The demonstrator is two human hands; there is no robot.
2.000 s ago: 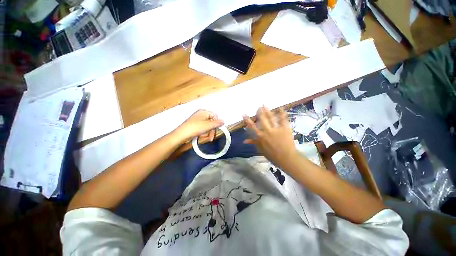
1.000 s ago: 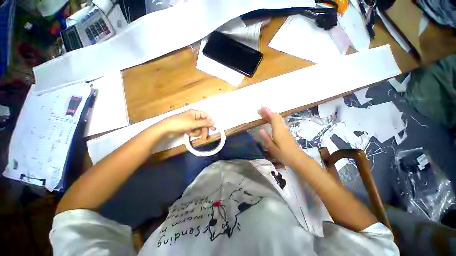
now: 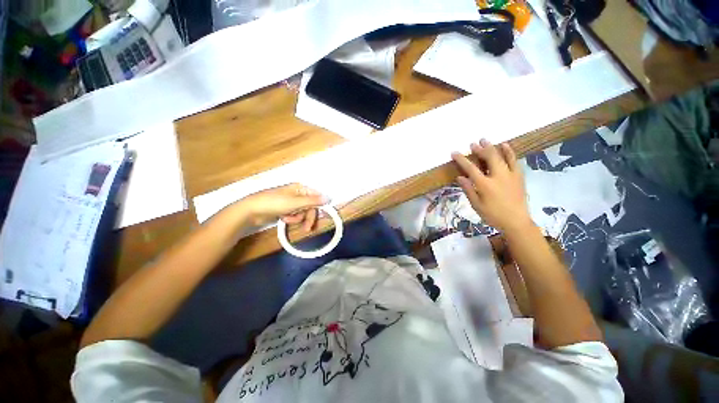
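A long white strip lies flat along the near edge of the wooden table. My left hand holds a thin white tape ring at the strip's near edge, left of the middle; the ring hangs over the table edge with its centre open. My right hand rests its spread fingertips on the strip's near edge, farther right, and grips nothing that I can see. Any tape between the hands is too fine to make out.
A second white strip curves across the back. A black smartphone lies on white paper. A clipboard with sheets is at left, a calculator behind it. Black-handled shears lie at the back right. Offcuts lie below the table.
My right hand has moved right along the near edge and its fingers now touch the strip. The strip has shifted right. My left hand and the ring have moved slightly left.
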